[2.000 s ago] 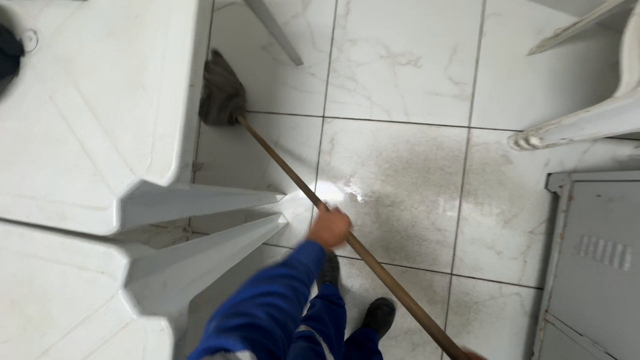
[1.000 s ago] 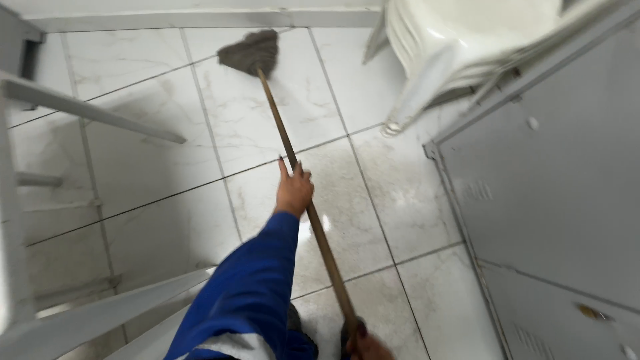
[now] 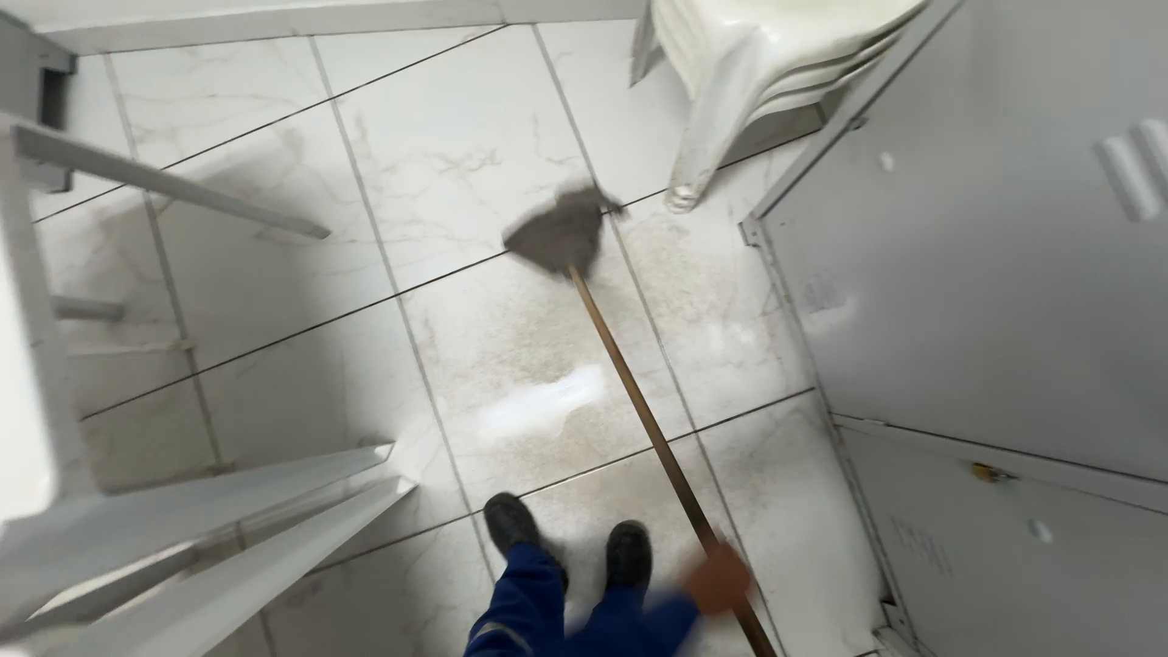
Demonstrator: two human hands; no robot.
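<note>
My left hand, blurred, is closed around the wooden handle of a mop near the lower edge of the view, its blue sleeve coming in from the left. From there the handle runs up and to the left to a dark grey mop head, slightly blurred, which lies on the white tiled floor. Brownish smudges and a bright reflection show on the tiles below the mop head. My right hand is out of view, and the handle's lower end passes beyond the frame.
Stacked white plastic chairs stand beyond the mop head, at the upper right. Grey metal lockers line the right side. White plastic furniture legs reach in from the left. My dark shoes are at the bottom.
The mop head has come away from the wall, toward my feet and the chair stack. My left hand has come back toward my body with the handle. My right hand has left the view.
</note>
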